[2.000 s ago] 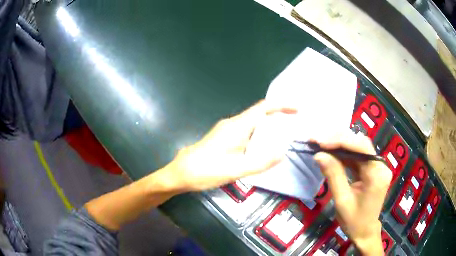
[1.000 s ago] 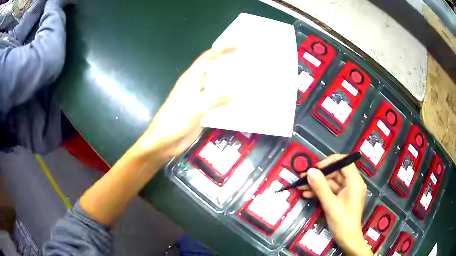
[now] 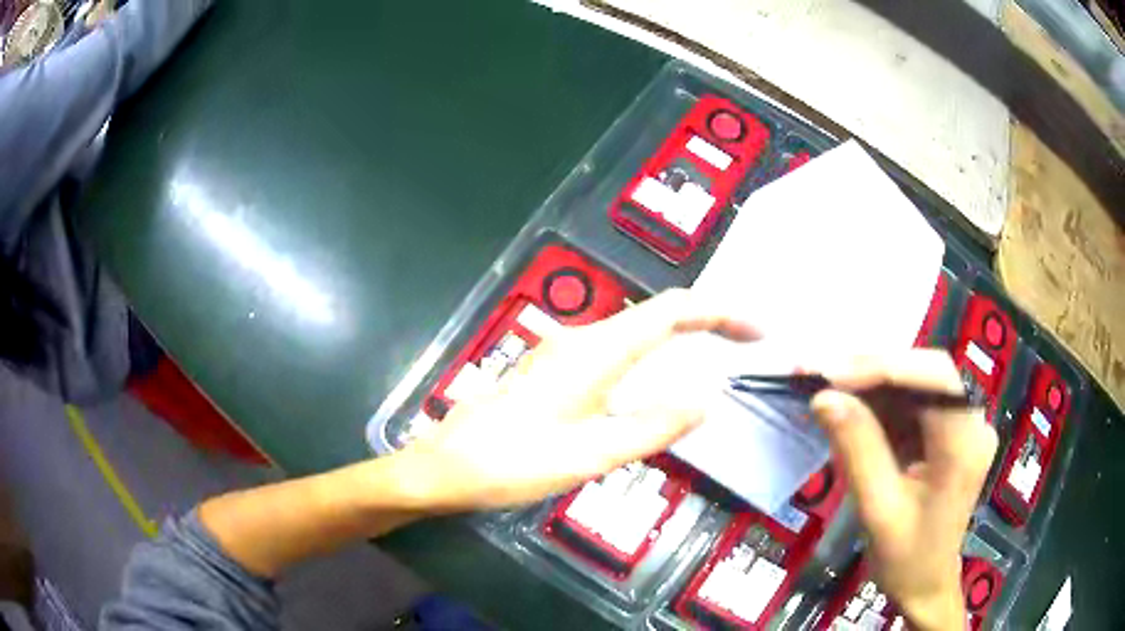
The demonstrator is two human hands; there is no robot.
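My left hand (image 3: 555,413) holds a blank white sheet (image 3: 827,265) by its lower left part, above the middle of a clear blister tray (image 3: 401,413). My right hand (image 3: 913,456) holds a slim black tool (image 3: 888,392), its tip at the sheet's lower part. Whether the tip touches the sheet cannot be told. The tray holds several red phone units in two rows. One red phone unit (image 3: 691,179) lies uncovered at the top; another (image 3: 1024,444) is at the right. The sheet and my hands hide parts of other units.
A pale board (image 3: 851,86) and a tan wooden board (image 3: 1067,259) lie beyond the tray on the dark green bench (image 3: 407,136). A person's grey-blue sleeve (image 3: 86,105) is at the upper left. A printed paper slip (image 3: 1057,604) lies at the lower right.
My left hand and the sheet have moved right and down, and the sheet is tilted. The black tool has moved from over a red unit to the sheet. Both left-end units now show more.
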